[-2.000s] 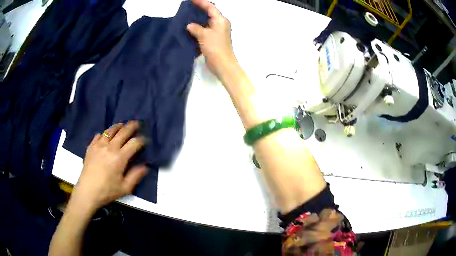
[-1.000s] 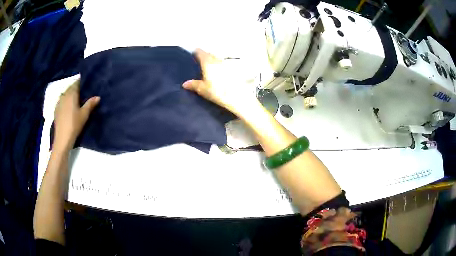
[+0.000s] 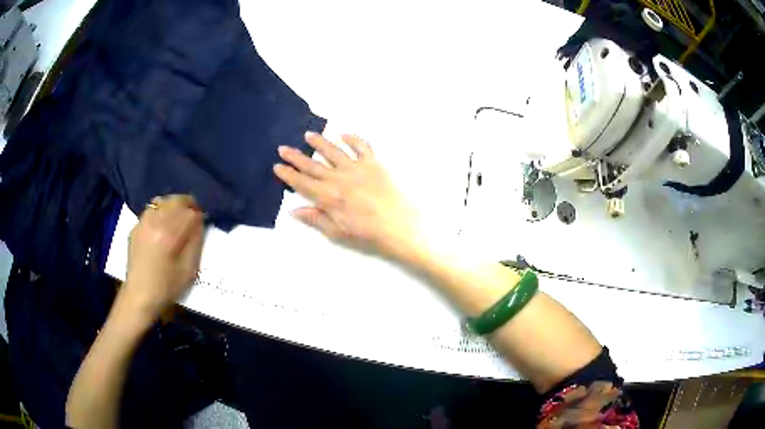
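Observation:
A navy cut panel [image 3: 252, 126] lies at the left of the white table, its right corner and lower edge over the tabletop. My left hand [image 3: 168, 239] is curled at its lower edge, with cloth at the fingers; the fingertips are hidden. My right hand [image 3: 340, 188] is open, palm down with fingers spread, over the panel's right edge. The panel overlaps a larger navy heap [image 3: 75, 142], and the border between them is hard to see.
The white sewing machine head [image 3: 600, 100] stands at the right, with round metal plates [image 3: 543, 199] in the bed below it. Dark cloth [image 3: 616, 29] lies behind the head. Printed ruler marks [image 3: 713, 354] run along the table's front edge. Yellow rails [image 3: 688, 25] show at the top right.
The panel that lay flat between my hands at mid-left is no longer there. Both hands are now at navy cloth by the left heap, and my left hand has curled. The view has shifted.

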